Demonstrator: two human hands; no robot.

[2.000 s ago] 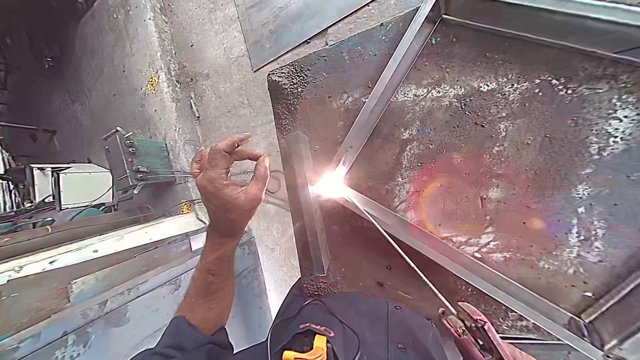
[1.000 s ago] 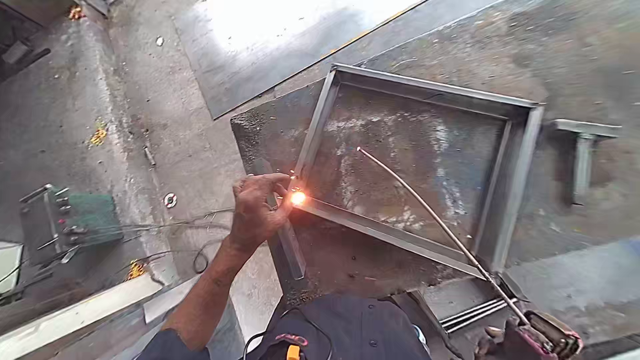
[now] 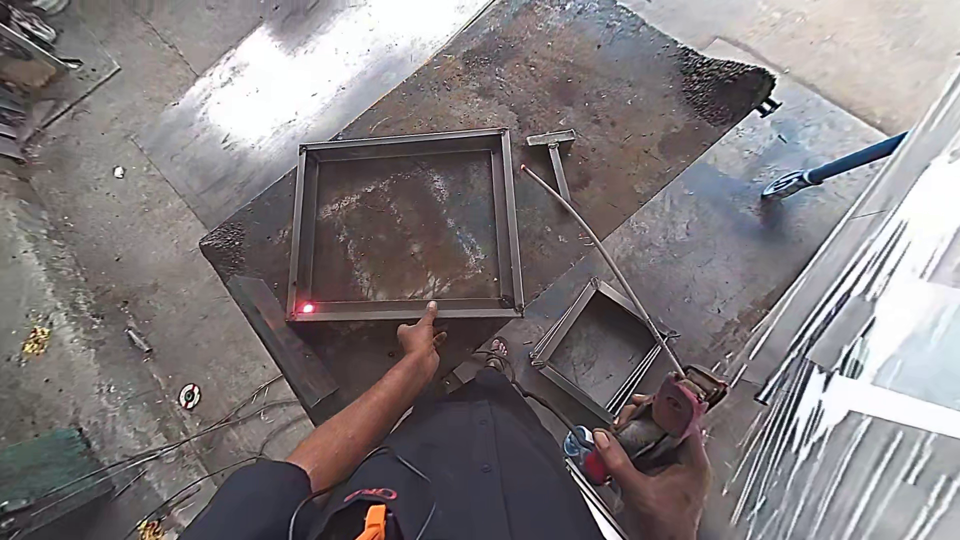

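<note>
A rectangular steel angle-iron frame (image 3: pixel 405 309) lies on a rusty metal plate (image 3: pixel 600 90), with a red-hot weld spot (image 3: pixel 307 307) glowing at its lower-left corner. My left hand (image 3: pixel 421 341) touches the frame's near side, index finger on the bar and thumb apart. Lower right, my right hand (image 3: pixel 660 472) is closed around a welding electrode holder (image 3: pixel 679 405). A long welding electrode (image 3: pixel 600 247) runs from the holder up and left; its tip glows faintly, right of the frame, apart from it.
A T-shaped steel piece (image 3: pixel 556 161) lies right of the frame. A smaller steel frame (image 3: pixel 566 326) with several rods stands nearer me. An angle-iron bar (image 3: pixel 281 337) lies at the plate's left edge. Cables (image 3: pixel 187 439) cross the floor by a green box (image 3: pixel 56 465). A blue pole (image 3: pixel 855 159) reaches in at right.
The bright arc at the frame's corner has gone out, leaving a red glow. My left hand has moved from that corner to the middle of the near side. The view has shifted widely.
</note>
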